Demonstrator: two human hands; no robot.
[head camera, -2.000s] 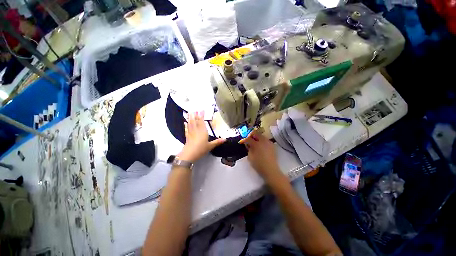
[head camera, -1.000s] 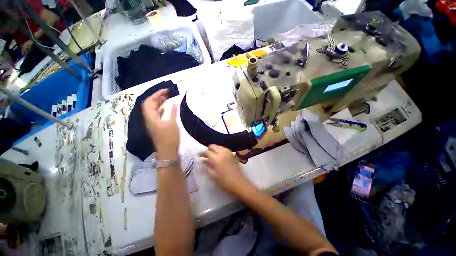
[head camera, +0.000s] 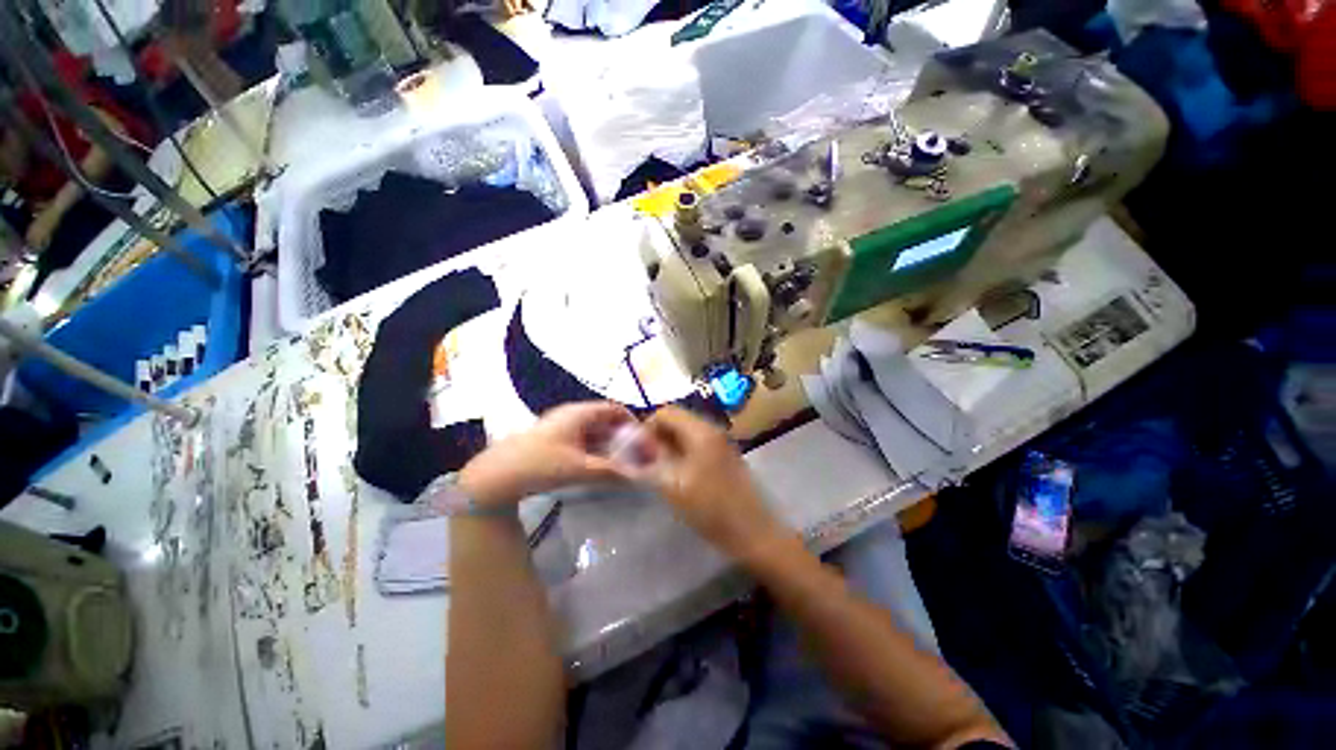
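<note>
My left hand (head camera: 545, 457) and my right hand (head camera: 700, 472) meet in front of the needle area, above the table's front part. Between their fingertips is a small pale, blurred thing (head camera: 633, 446); I cannot tell what it is. The black curved piece (head camera: 545, 378) lies behind my hands, its right end by the bright blue part (head camera: 728, 387) at the needle of the cream sewing machine (head camera: 762, 220). The thick black pile (head camera: 393, 384) lies at the left, with the light grey stack (head camera: 418, 551) below it. More grey pieces (head camera: 897, 410) are fanned right of the needle.
A white basket (head camera: 301, 252) of black pieces stands behind. A pen (head camera: 979, 352) lies on paper at the right. A phone (head camera: 1042, 507) lies beyond the table's right edge. Dark and grey pieces (head camera: 689, 703) hang below the front edge. A person's arm shows at the far upper left.
My left hand has come from over the black pile to the middle, and my right hand has moved slightly right to meet it. A small pale thing now shows between them.
</note>
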